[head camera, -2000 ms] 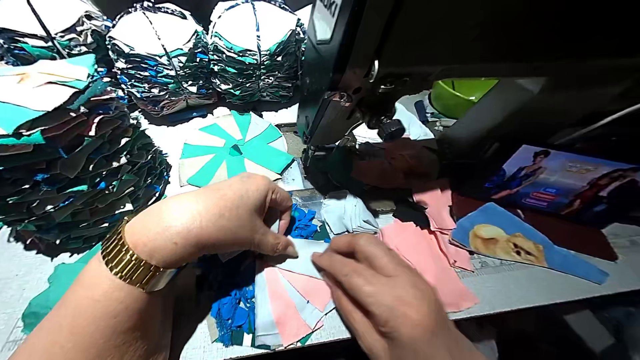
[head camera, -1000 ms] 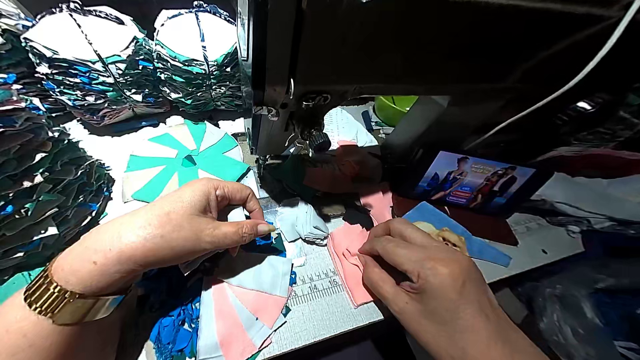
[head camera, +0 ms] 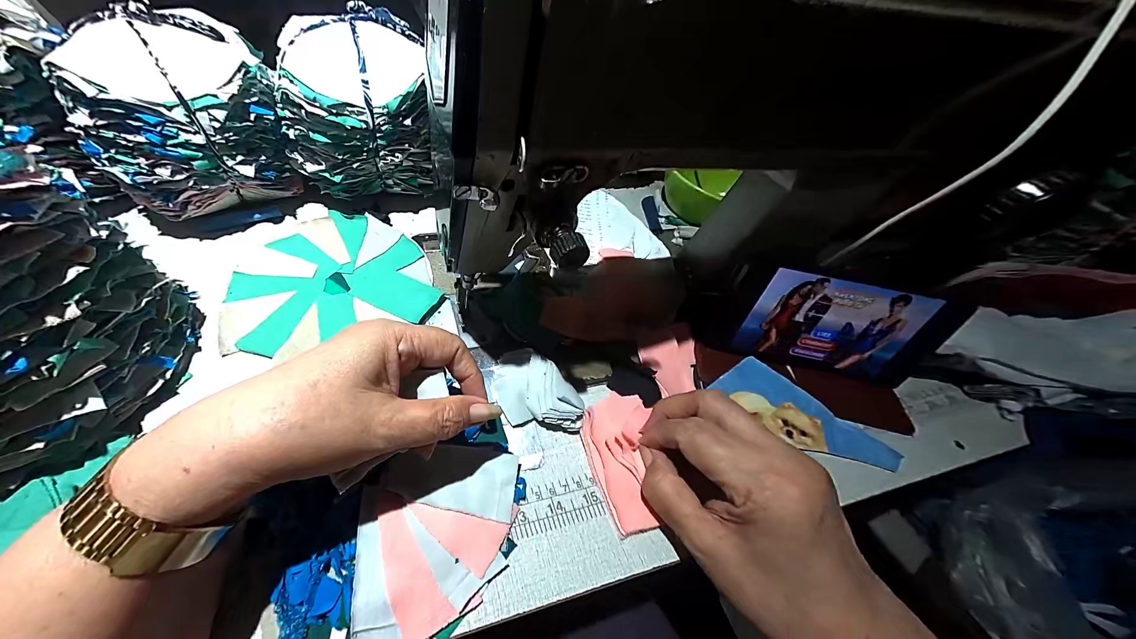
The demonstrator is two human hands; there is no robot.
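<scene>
My left hand (head camera: 382, 399), with a gold watch (head camera: 133, 524) on its wrist, is over a pieced fan of pink and pale grey fabric wedges (head camera: 444, 532); thumb and forefinger nearly meet, and whether they pinch something is unclear. My right hand (head camera: 745, 488) has its fingertips at a stack of pink fabric pieces (head camera: 617, 461), pinching at the top layer. Between the hands lies a folded stack of pale grey pieces (head camera: 539, 390). A round of green and white wedges (head camera: 335, 284) rests left of the sewing machine's needle area (head camera: 463, 288).
Behind stands a black sewing machine (head camera: 568, 98). Tied fabric bundles (head camera: 160, 106) fill the back left, a layered pile (head camera: 80, 337) the left edge. A lit screen (head camera: 830, 319), dog-print cloth (head camera: 799, 426) and green bowl (head camera: 701, 191) are right. A printed ruler (head camera: 559, 510) marks the table.
Two seconds ago both hands were together at the pink and grey fan. They have since moved apart, my right hand to the pink stack. The view has shifted right.
</scene>
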